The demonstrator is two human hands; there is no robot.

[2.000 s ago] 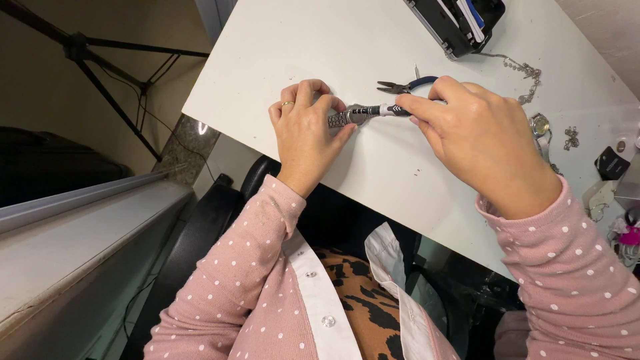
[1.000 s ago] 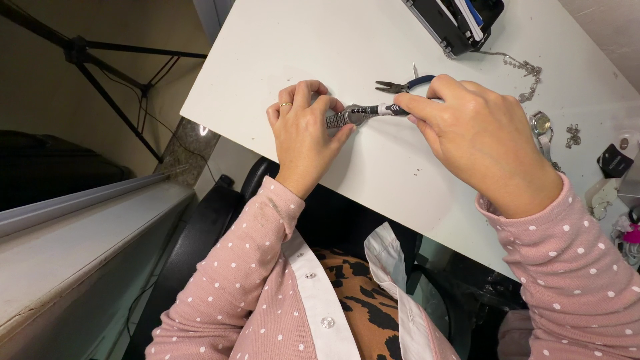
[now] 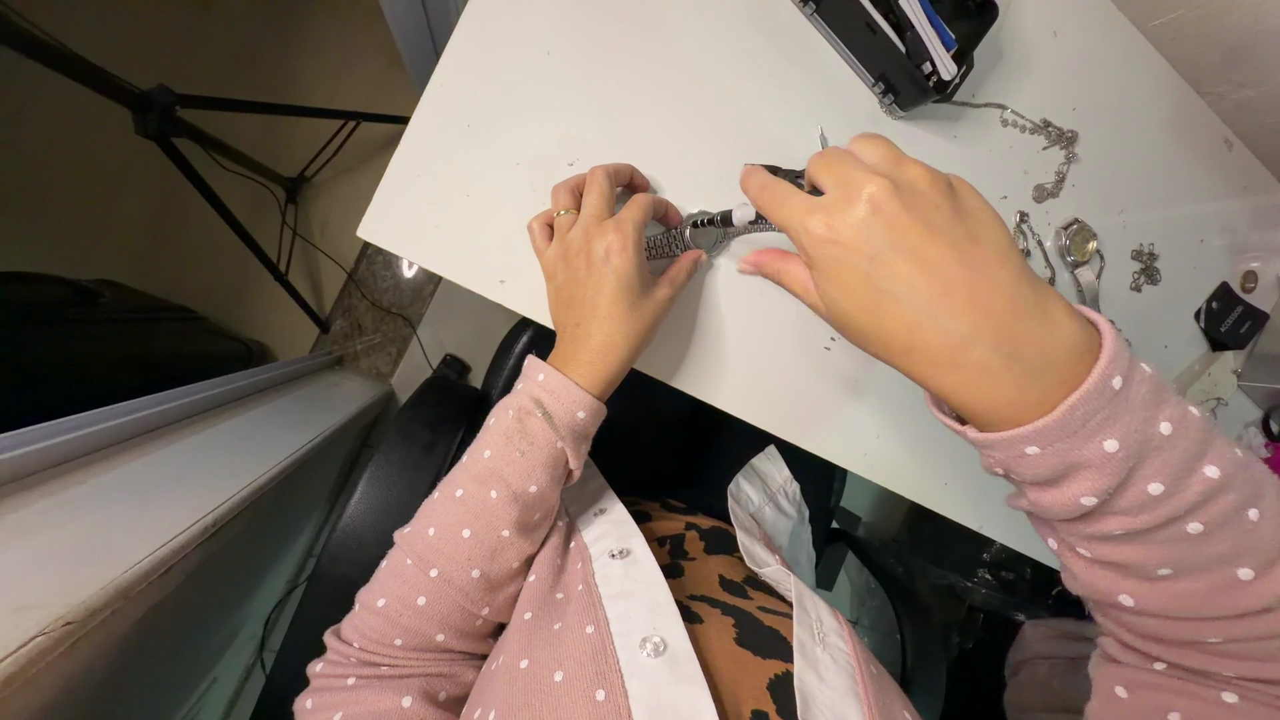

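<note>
A metal wristwatch [image 3: 706, 233] with a link bracelet lies on the white table. My left hand [image 3: 612, 240] pinches its case and the bracelet's left part between thumb and fingers. A black-and-white pen-like tool [image 3: 733, 216] lies over the watch, its tip at the case. My right hand [image 3: 880, 255] holds the tool's other end, mostly hidden under the fingers, with the thumb spread below. Behind this hand, dark-handled pliers are largely covered, and a thin metal point [image 3: 822, 138] sticks out above the knuckles.
A black case [image 3: 880, 60] with tools stands at the table's [image 3: 500, 130] back. On the right lie a chain bracelet [image 3: 1060, 150], a second wristwatch [image 3: 1080, 245], a small chain [image 3: 1145, 268] and a black tag [image 3: 1231, 316]. A black tripod [image 3: 160, 112] stands beyond the left side.
My right hand has shifted slightly, its thumb now lower and apart from the tool. The tool's tip has moved left over the watch case. My left hand stays at the watch.
</note>
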